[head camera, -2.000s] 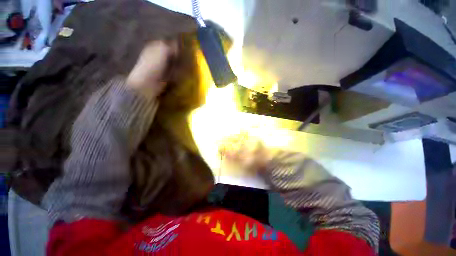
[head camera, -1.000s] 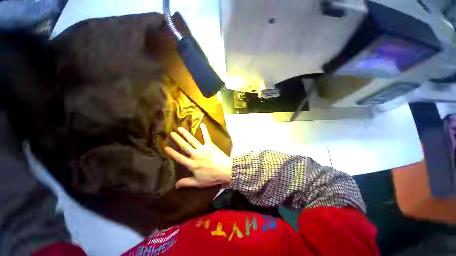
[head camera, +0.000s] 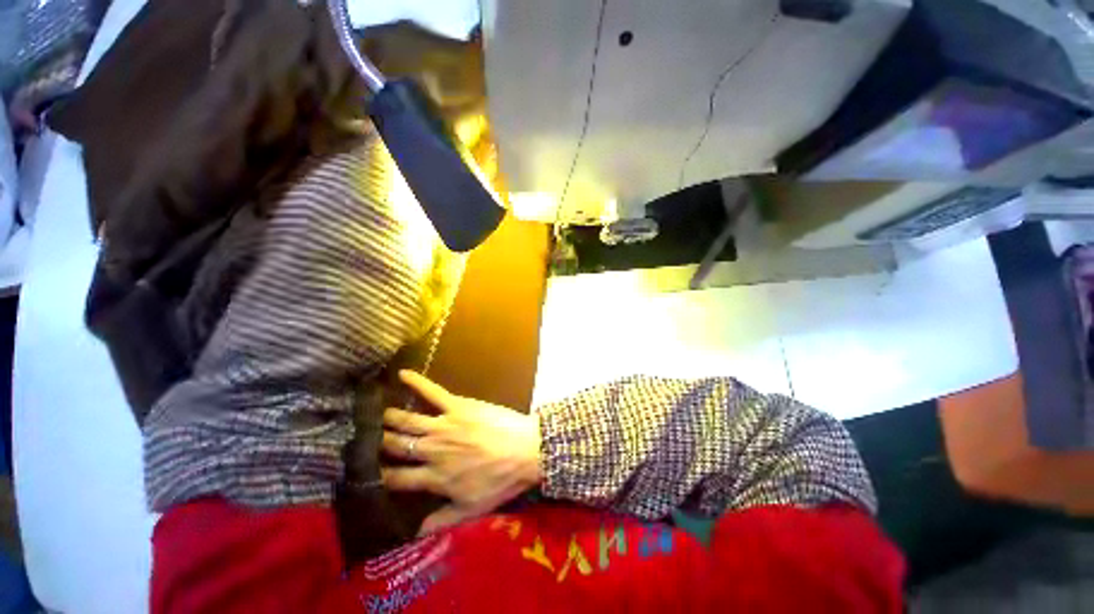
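The brown garment (head camera: 168, 144) lies left of the needle, bunched at the upper left. Its smooth flat strip (head camera: 492, 318) runs from near the presser foot (head camera: 560, 246) towards me, with a pale seam line (head camera: 438, 342) along its left side. My right hand (head camera: 462, 450) lies flat on the near end of the strip, fingers slightly apart and pointing left. My left sleeve reaches over the garment towards the lamp head. The lamp and its glare hide my left hand, so its grip cannot be told.
The gooseneck lamp (head camera: 438, 168) hangs over the garment. The white sewing machine head (head camera: 648, 96) is at the upper right, with a control panel (head camera: 960, 126) beside it. The white table (head camera: 768, 336) extends right of the strip. An orange object (head camera: 1002, 444) stands at the right.
The left arm has come across the garment towards the needle. The garment now lies bunched farther up, with its flat strip straight beside the foot. My right hand has moved slightly nearer to me.
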